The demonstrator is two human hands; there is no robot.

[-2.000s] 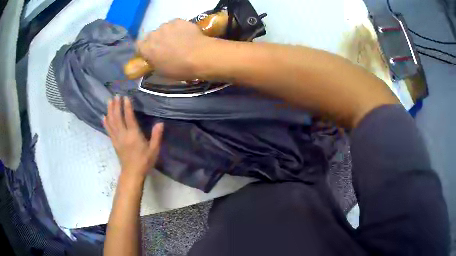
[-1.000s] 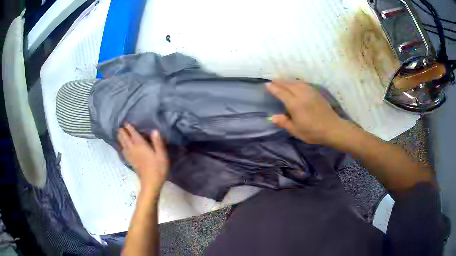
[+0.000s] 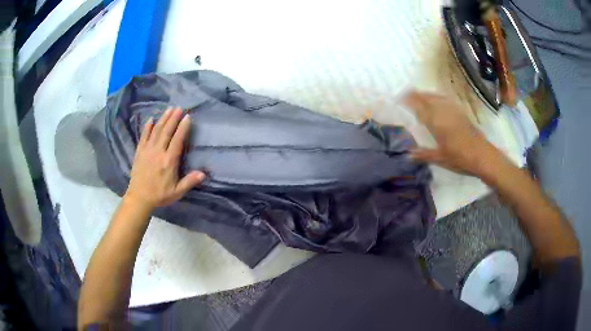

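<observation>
A grey garment (image 3: pixel 278 136) is stretched over the padded arm, with a dark seam running lengthwise along its smooth top. Its lower part lies crumpled toward my body. The rounded pad end (image 3: pixel 76 150) sticks out at the left. My left hand (image 3: pixel 159 158) lies flat on the garment's left part, fingers apart. My right hand (image 3: pixel 447 132) is blurred, just past the garment's right end, with fingers apart; I cannot tell whether its fingertips touch the cloth. The iron (image 3: pixel 483 58) with its brown handle stands at the upper right.
The white table cover (image 3: pixel 291 45) has a brown stain near the iron. A blue support bar (image 3: pixel 137 45) runs at the upper left. Pale curved arms (image 3: pixel 19 161) lie at the far left. Black cables (image 3: pixel 557 42) run behind the iron. A white round object (image 3: pixel 490 281) is at the lower right.
The iron went from my right hand to the right side and now points differently. The garment's seam now lies straight on top. My left hand moved up onto the cloth; my right hand moved right.
</observation>
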